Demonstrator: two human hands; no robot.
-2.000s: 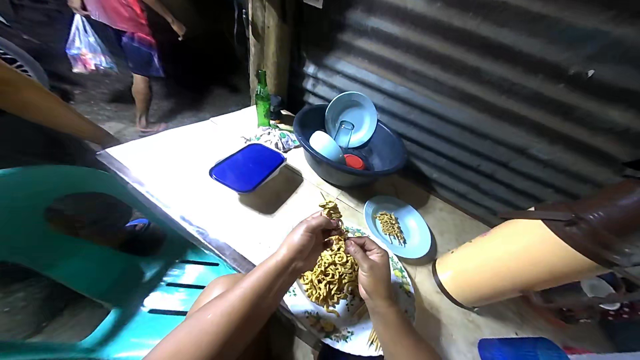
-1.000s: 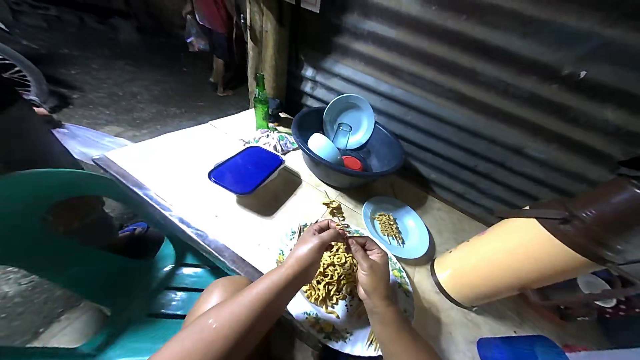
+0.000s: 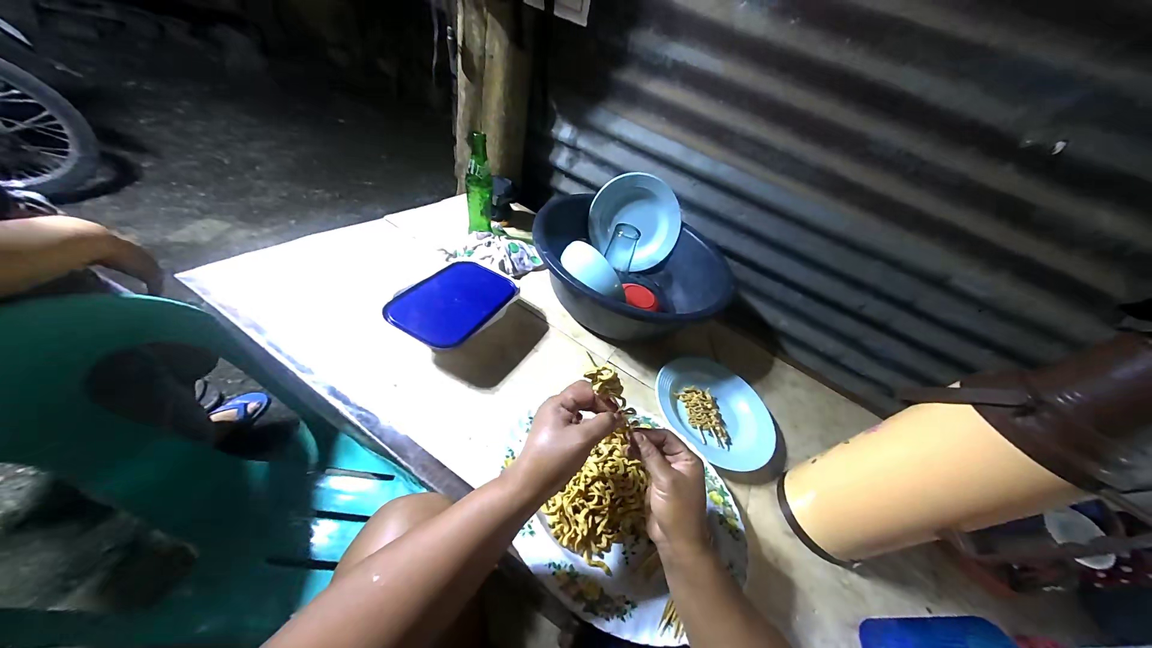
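Note:
My left hand (image 3: 571, 436) and my right hand (image 3: 670, 477) meet over a floral plate (image 3: 585, 594) heaped with yellow-brown curly strips of food (image 3: 598, 495). Between the fingertips of both hands is a skewer with folded strips threaded on it (image 3: 605, 382), its thin tip pointing up and away. Thin bare sticks (image 3: 670, 621) lie at the plate's near right edge. Just beyond my right hand, a light blue plate (image 3: 751, 423) holds several loaded skewers (image 3: 704, 416). My fingers hide part of the skewer.
A blue-lidded container (image 3: 452, 304), a green glass bottle (image 3: 479, 184), a crumpled cloth (image 3: 495, 252) and a dark basin (image 3: 630, 315) of dishes stand farther back. A yellow cylinder (image 3: 927, 477) is at the right. A green plastic chair (image 3: 225, 333) and a person's arm (image 3: 72, 252) are at the left.
Both hands stay over the floral plate with the skewer between them. The walking person seen at the upper left in the earlier frames is out of view.

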